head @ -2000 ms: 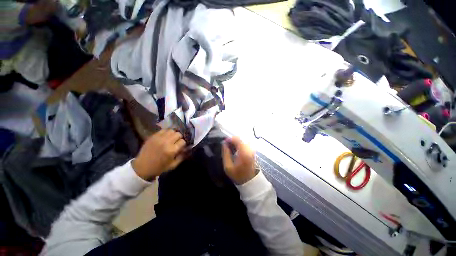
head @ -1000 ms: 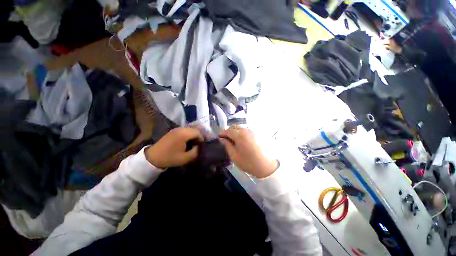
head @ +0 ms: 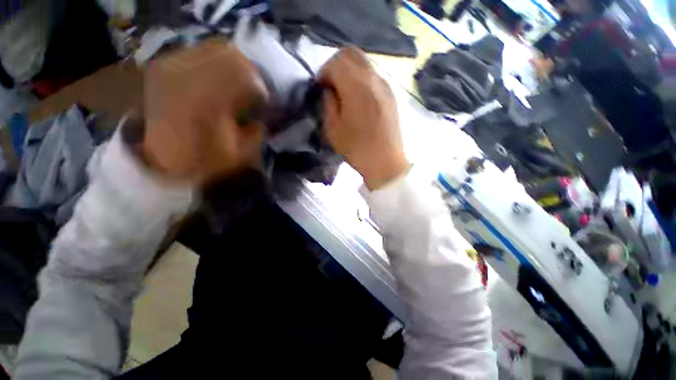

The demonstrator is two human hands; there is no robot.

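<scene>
The grey and white garment (head: 285, 133) is bunched between my hands, raised close to the camera over the left end of the sewing table. My left hand (head: 204, 111) is large and blurred, closed on the garment's left side. My right hand (head: 362, 115) pinches the dark edge of the garment on the right. The cloth between the hands is blurred and its folds are partly hidden by my fingers. The white sewing machine head (head: 519, 245) stands to the right, away from both hands.
The scissors, mostly hidden by my right sleeve, show a red handle (head: 482, 270). A dark cloth heap (head: 461, 78) and dark cut pieces (head: 582, 122) lie behind the machine. Grey cloth (head: 55, 159) and brown cardboard (head: 104, 90) are at left. Another person (head: 600, 44) is at the upper right.
Both hands have risen with the garment and come nearer the camera, my left hand most. The view has shifted, and my right sleeve now covers most of the scissors.
</scene>
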